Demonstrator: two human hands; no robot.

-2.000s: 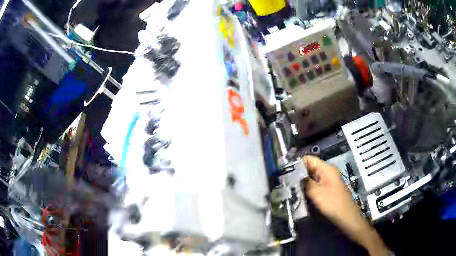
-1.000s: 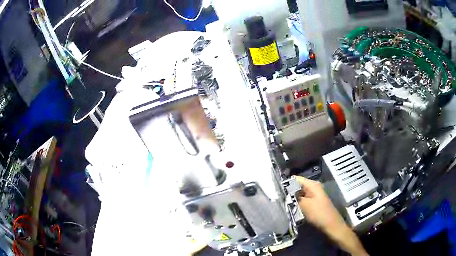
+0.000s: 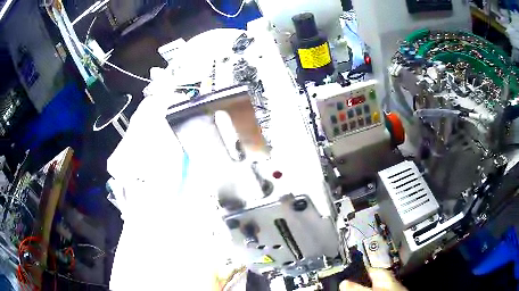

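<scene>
The pale button sewing machine head (image 3: 279, 233) stands at the lower middle, with a dark slot and a yellow triangle. My right hand (image 3: 375, 279) is at the bottom edge, right of the head and below the feed plate (image 3: 375, 248); only part of its fingers shows. Dark material (image 3: 355, 267) lies beside it, and whether the hand holds it is unclear. My left hand (image 3: 226, 277) is a small, overexposed patch at the bottom, left of the head's lower front. Its fingertips are cut off or hidden. The clamp area is mostly cut off by the bottom edge.
The control panel (image 3: 348, 113) with an orange-red knob (image 3: 394, 128) and the vented cover (image 3: 408, 193) stand right of the head. A black cylinder (image 3: 313, 51) is behind. The green bowl feeder (image 3: 472, 51) is at upper right. Blue material (image 3: 501, 256) shows at lower right.
My right hand has left the metal part at the head's right side and moved down to the bottom edge. The feed plate is now uncovered. The camera view has shifted.
</scene>
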